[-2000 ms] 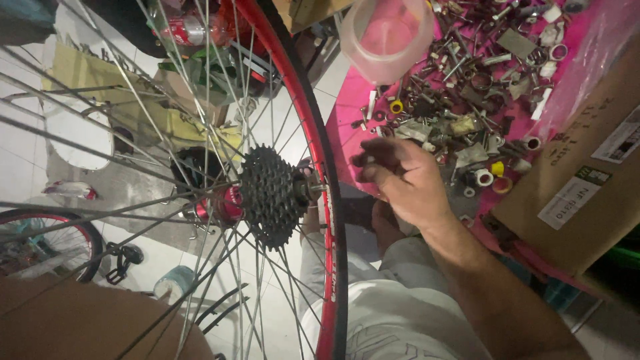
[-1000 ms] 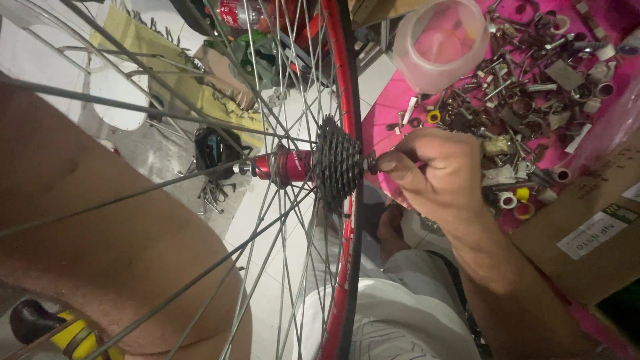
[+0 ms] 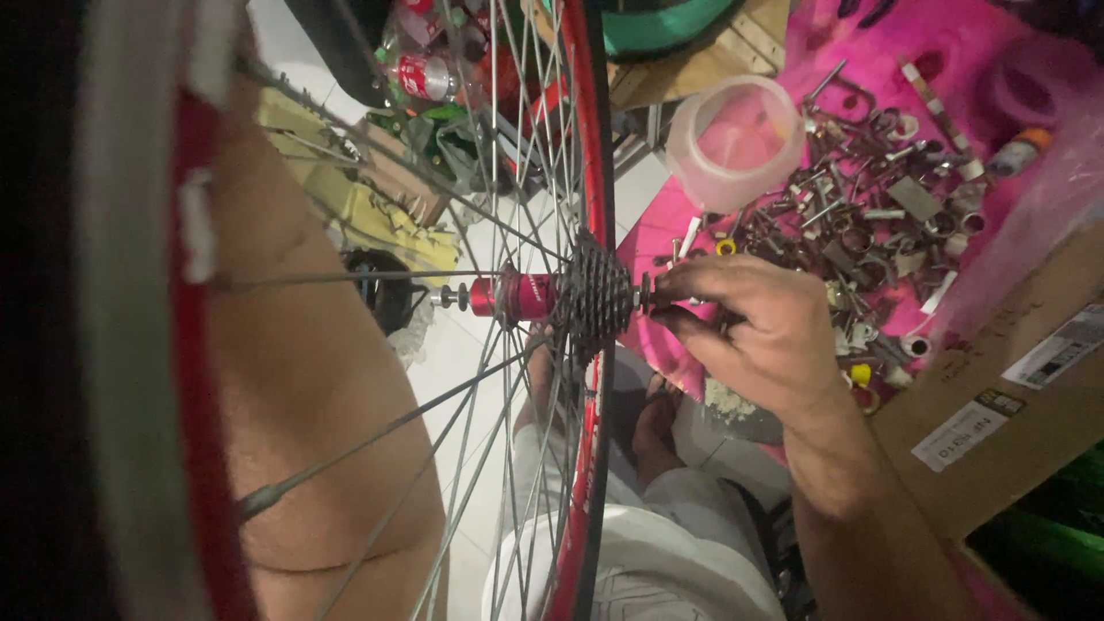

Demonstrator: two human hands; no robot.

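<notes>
A bicycle wheel with a red rim [image 3: 589, 448] stands on edge before me, its spokes running to a red hub [image 3: 517, 296]. On the hub's right side sits a dark cassette [image 3: 601, 297]. The thumb and fingers of my right hand [image 3: 750, 328] pinch the threaded axle end [image 3: 642, 293] with its nut, just right of the cassette. At the hub's left side the other axle end [image 3: 444, 297] sticks out, untouched. My left forearm [image 3: 328, 414] shows behind the spokes at the left; the left hand itself cannot be made out.
Bolts, nuts and small metal parts [image 3: 862, 233] lie heaped on a pink sheet [image 3: 811, 34] at the right, beside a translucent plastic container [image 3: 735, 142]. A cardboard box [image 3: 992, 379] is at the lower right. Plastic bottles [image 3: 427, 78] and a yellow cloth [image 3: 345, 185] lie beyond the wheel.
My right hand, apart from the axle two seconds ago, now holds its end. The wheel has turned so that the cassette shows edge-on, and its near rim has come into view at the left.
</notes>
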